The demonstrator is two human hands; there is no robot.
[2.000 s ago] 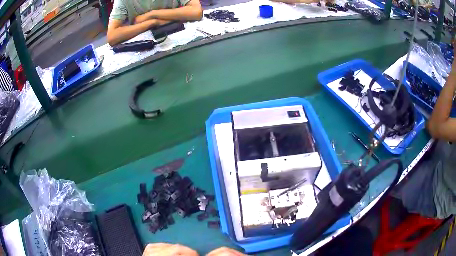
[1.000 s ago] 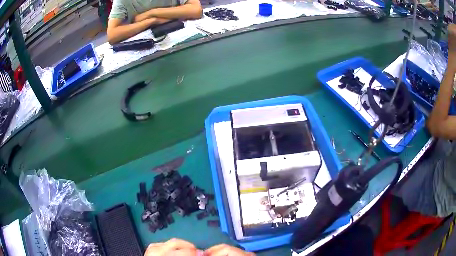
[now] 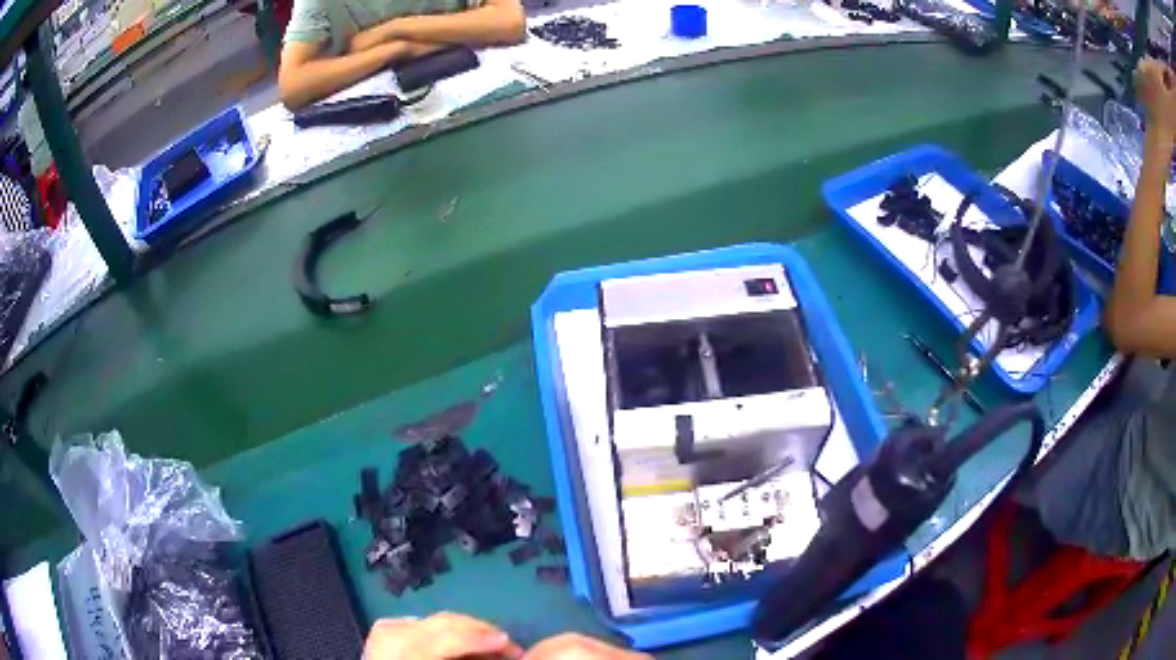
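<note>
My left hand (image 3: 439, 637) and my right hand (image 3: 583, 647) are close together at the bottom edge, mostly cut off by it. Only their upper parts show, and whatever they hold is hidden. A loose heap of small black plastic pieces (image 3: 445, 509) lies on the green mat just beyond them. The white screw feeder (image 3: 703, 299) stands in a blue tray (image 3: 552, 387) ahead to the right. The black electric screwdriver (image 3: 845, 535) hangs tilted over that tray's right front corner.
A black parts tray (image 3: 306, 600) and a poly bag of parts (image 3: 181, 587) lie at left. A curved headband (image 3: 313, 264) lies on the green conveyor belt (image 3: 516, 206). A blue bin (image 3: 890, 252) holds black bands at right. A dark stick tool (image 3: 939, 368) lies near it. People sit opposite and at right.
The curved headband on the belt has moved left. My hands have shifted slightly at the bottom edge. The arm of the person at right has changed position.
</note>
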